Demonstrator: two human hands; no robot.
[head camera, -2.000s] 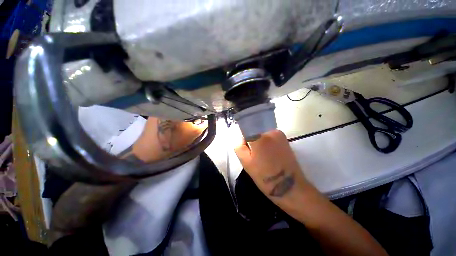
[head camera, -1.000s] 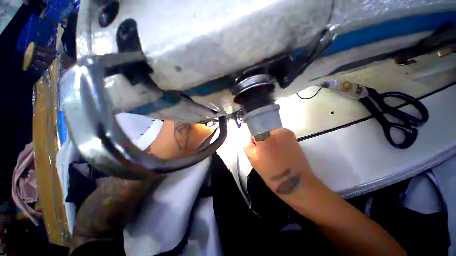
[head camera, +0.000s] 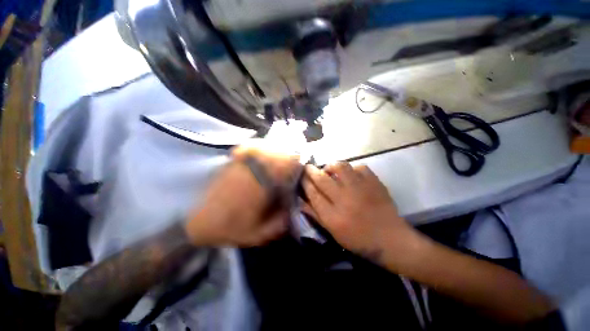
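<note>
Pale fabric with black edges spreads left of and below the machine needle area, which is washed out by the lamp. My left hand is blurred and curled over the fabric just in front of the needle area. My right hand lies beside it, fingers bent down at the fabric; its fingertips nearly meet my left hand. Whether either hand pinches the cloth is hard to see. A curved black-edged strip runs from the left toward the needle area.
Black-handled shears lie on the white machine table right of the needle. The curved metal guard hangs above my left hand. More pale fabric is at lower right. An orange item sits at the right edge. A brown board stands at left.
My left hand has come from behind the metal guard, toward me and right, beside my right hand. The view has shifted, showing more fabric at left.
</note>
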